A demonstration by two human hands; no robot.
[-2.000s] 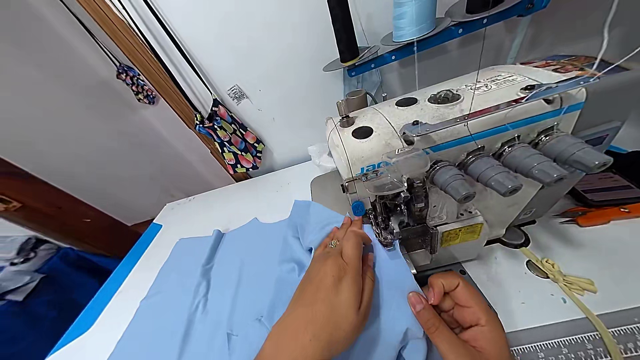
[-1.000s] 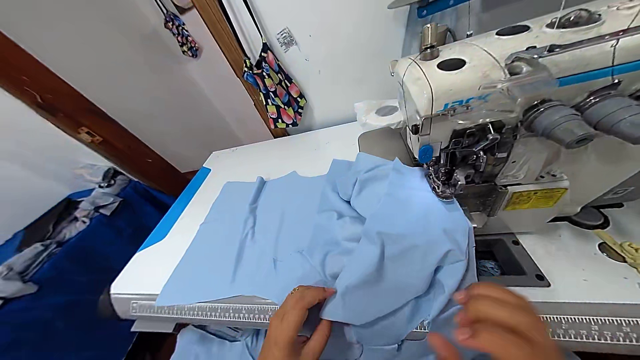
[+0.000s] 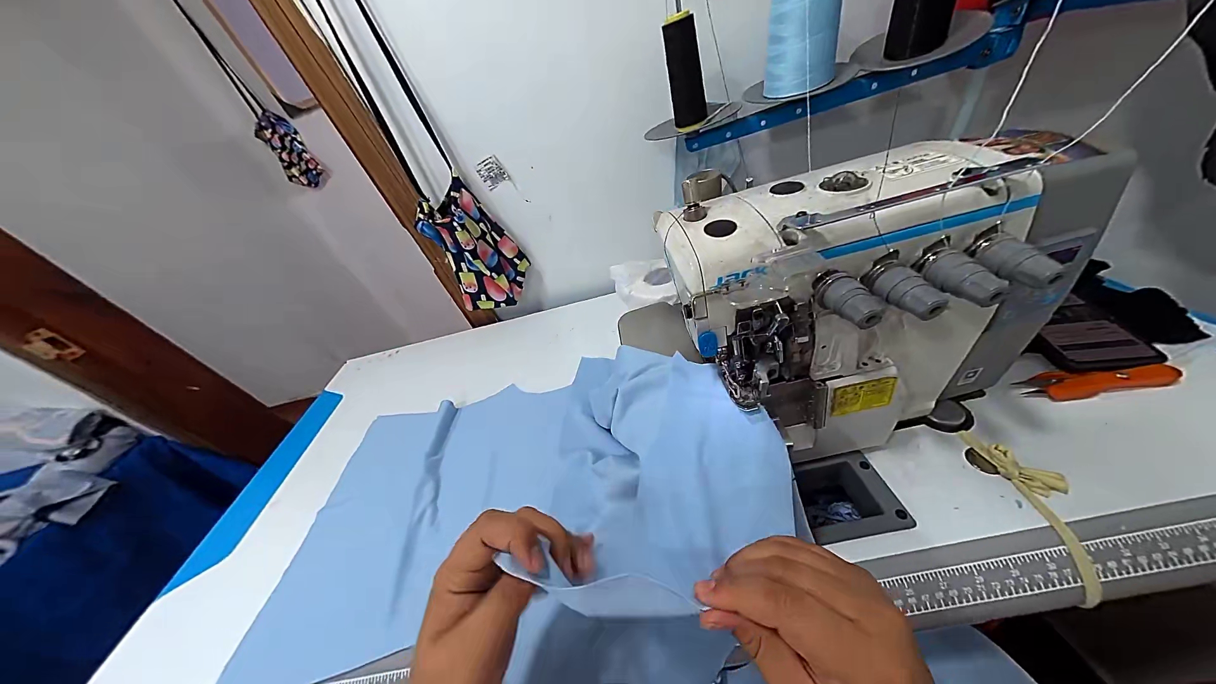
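Note:
Light blue fabric (image 3: 703, 456) spreads over the white table and runs up under the presser foot area of a white overlock sewing machine (image 3: 855, 228). Near the table's front edge, my left hand (image 3: 503, 579) pinches the fabric's edge between thumb and fingers. A short way to the right, my right hand (image 3: 807, 608) grips the same edge with thumb and fingertips. Between the two hands the edge hangs in a shallow curve. More of the fabric drops over the front of the table. The cloth hides the needle plate.
Orange thread snips (image 3: 1107, 381) and a dark phone (image 3: 1092, 337) lie right of the machine. A yellowish fabric tie (image 3: 1031, 475) crosses a measuring tape (image 3: 997, 565) along the front edge. Thread cones (image 3: 803, 47) stand above. A patterned pouch (image 3: 475, 247) hangs on the wall behind.
Two seconds ago both hands were up by the presser foot; they are now at the table's front edge. My right hand, blurred one second ago, now holds the fabric edge. The view has shifted.

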